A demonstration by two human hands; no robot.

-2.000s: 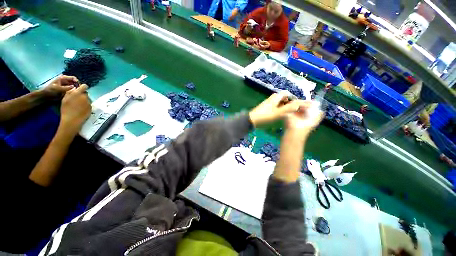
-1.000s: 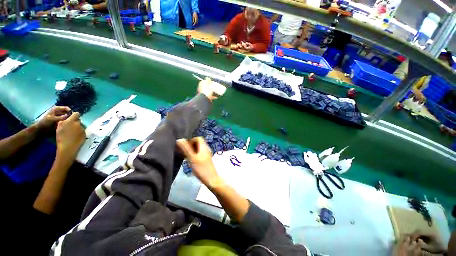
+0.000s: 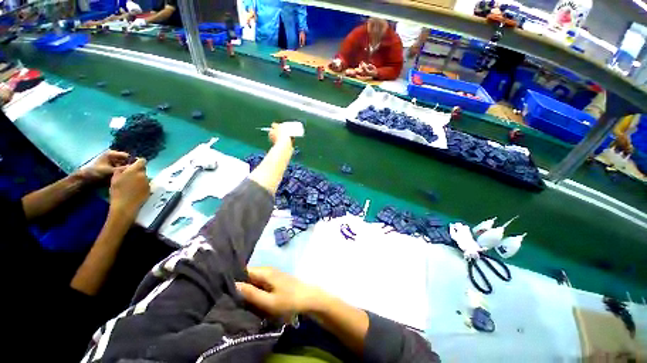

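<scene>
My left hand (image 3: 279,133) is stretched out over the green belt and holds a small white bottle (image 3: 292,129), its thin nozzle pointing left. My right hand (image 3: 273,292) is low in front of my body, its fingers on the cloth of my left sleeve (image 3: 238,223) near the elbow. A heap of checked miniature bags (image 3: 316,195) lies at the belt's near edge, partly behind my left arm. A second pile (image 3: 415,225) lies right of it. A dark loop (image 3: 347,231) lies on the white sheet (image 3: 362,273).
Scissors (image 3: 488,273) and white nozzle bottles (image 3: 507,244) lie at right, with a single bag (image 3: 482,319) nearer me. A tray of bags (image 3: 489,157) stands across the belt. A hammer (image 3: 170,205) lies at left beside a neighbour's hands (image 3: 128,181). A tan board (image 3: 603,337) is far right.
The bottle has gone from my right hand to my left, now stretched out over the belt. My left sleeve sits higher, baring the forearm. My right hand has moved down along it towards my body.
</scene>
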